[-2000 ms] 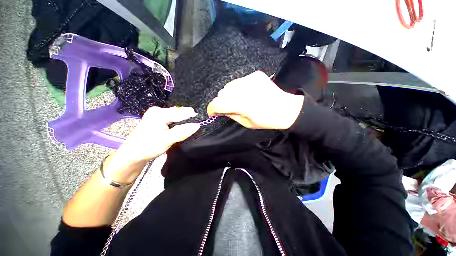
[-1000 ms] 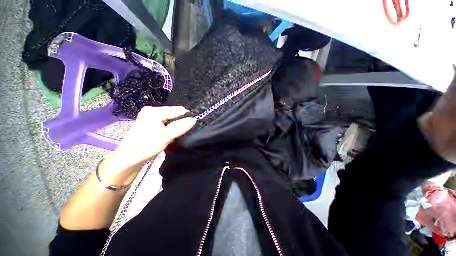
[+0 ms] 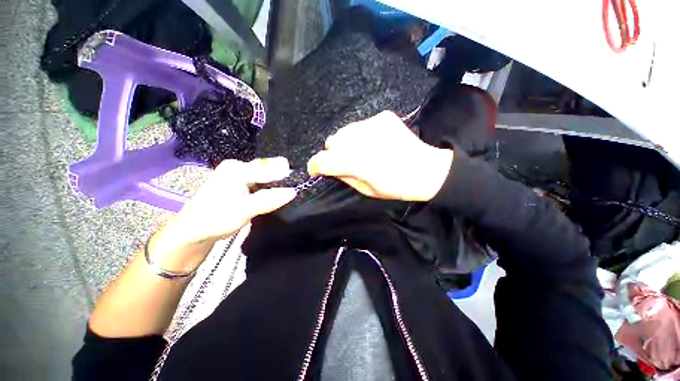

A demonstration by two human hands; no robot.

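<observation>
A dark, speckled garment (image 3: 350, 82) lies over the lap, with smooth black lining (image 3: 328, 212) below its edge. A silvery chain trim (image 3: 309, 183) shows along that edge between my hands, and more chain hangs loose by my left wrist. My left hand (image 3: 242, 195) pinches the garment edge between thumb and fingers. My right hand (image 3: 384, 158) is closed at the edge just right of it, fingertips on the trim. Any needle or thread in the right fingers is too small to see.
A purple plastic stool (image 3: 112, 123) stands at left with a glittery black heap (image 3: 216, 128) on it. Red-orange scissor handles (image 3: 621, 26) lie on the white table (image 3: 552, 37). A blue basket (image 3: 474, 283) is under the garment. Pink and white cloth (image 3: 649, 312) lies at lower right.
My right hand has come back from the far right to the garment edge beside my left hand. My left hand keeps its pinch. The view has shifted slightly.
</observation>
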